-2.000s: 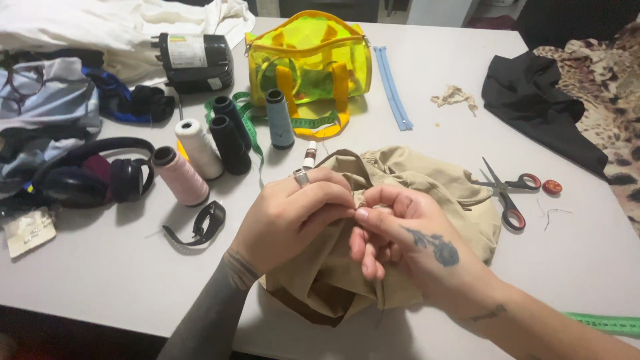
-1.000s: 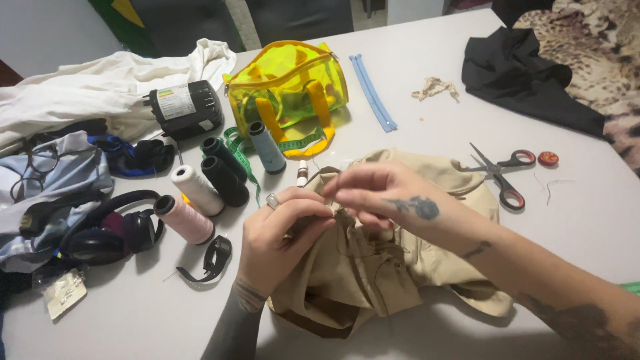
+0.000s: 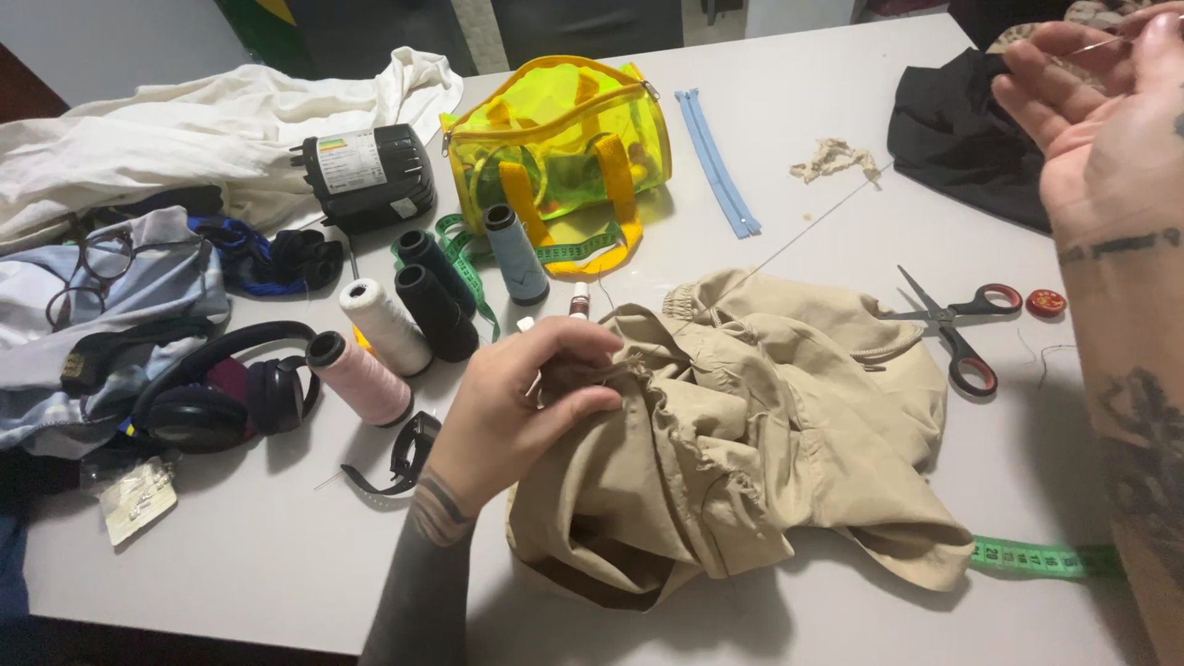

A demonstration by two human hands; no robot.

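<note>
My left hand (image 3: 532,398) grips the gathered, frayed edge of a beige fabric garment (image 3: 758,416), which lies crumpled on the table. At the upper right, my right hand (image 3: 1101,120) is raised with its palm turned up, a thin sewing needle (image 3: 1096,44) pinched between thumb and finger near the frame's edge. A taut thread (image 3: 814,222) slants from the garment up toward the right hand. Scissors (image 3: 953,319) with black and red handles lie spread apart just right of the garment, beside a small round red item (image 3: 1045,302).
Thread cones, among them a pink one (image 3: 361,379), stand left of centre by a black wristwatch (image 3: 398,458). Behind are a transparent yellow bag (image 3: 564,139) and a blue zipper (image 3: 717,162). Headphones (image 3: 231,388) and clothes lie left; a green tape measure (image 3: 1045,557) emerges at right.
My right hand has moved from beside the left hand at the garment up to the upper right, and the thread now stretches taut. My left hand stays at the fabric.
</note>
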